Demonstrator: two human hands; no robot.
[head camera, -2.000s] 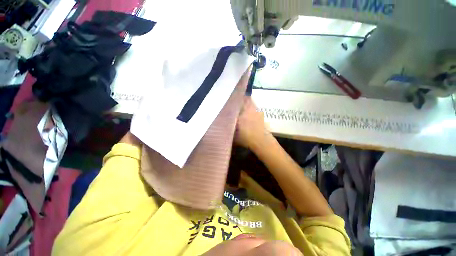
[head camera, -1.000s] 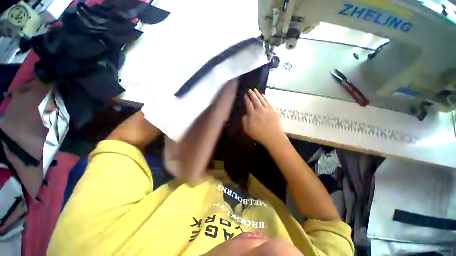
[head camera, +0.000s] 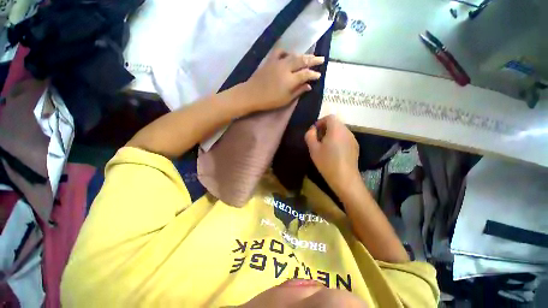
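The white panel (head camera: 210, 42) lies on the machine table with a black strip (head camera: 264, 45) across it. Its mauve side (head camera: 240, 156) is folded over and hangs toward my lap. My left hand (head camera: 279, 81) lies over the panel's edge, fingers pointing right at the black edge piece (head camera: 306, 114). The black edge piece runs from the needle area (head camera: 333, 15) down to my lap. My right hand (head camera: 333, 144) is curled at the black piece's right edge, by the table's front edge, its fingertips pinching that edge.
Red-handled thread snips (head camera: 444, 58) lie on the table at right. Black cut pieces (head camera: 72, 48) are heaped at left, above mauve panels (head camera: 30, 132). White panels with a black strip (head camera: 499, 198) are stacked low at right. A printed ruler (head camera: 414, 108) runs along the table's front.
My left hand has come from under the panel onto its edge. My right hand has moved down and curled its fingers. The view has shifted, so the machine head is mostly out of frame.
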